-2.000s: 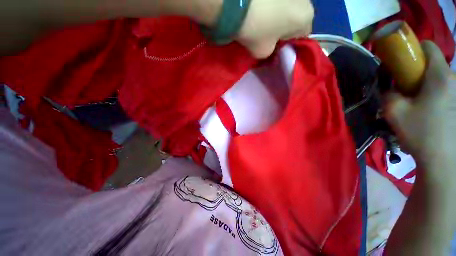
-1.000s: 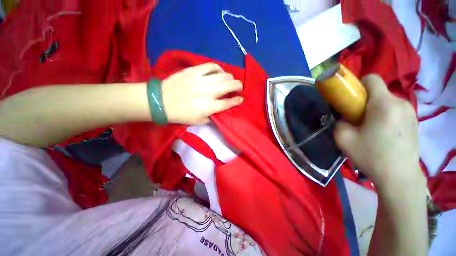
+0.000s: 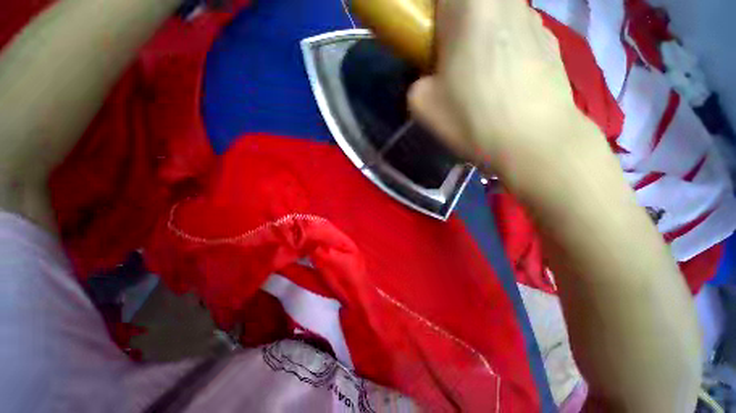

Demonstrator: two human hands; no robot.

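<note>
A red garment (image 3: 420, 274) lies over a blue pressing pad (image 3: 258, 89), with pale stitch lines on it and a white inner part showing near my body. My right hand (image 3: 492, 81) is closed around the yellow-orange handle (image 3: 403, 24) of a steam iron (image 3: 387, 121). The iron has a pointed silver soleplate and black top; it lies across the garment's far edge and the blue pad. My left forearm reaches up at the upper left, but my left hand is cut off by the top edge.
Crumpled red cloth (image 3: 105, 177) lies on the left. White and red cloth pieces (image 3: 678, 161) are heaped on the right. A stained beige cover (image 3: 549, 331) shows right of the pad. My pink printed top fills the bottom left.
The iron and my right hand have moved left and up in view. My left hand has let go of the garment and gone out at the top. The garment's far edge lies flatter.
</note>
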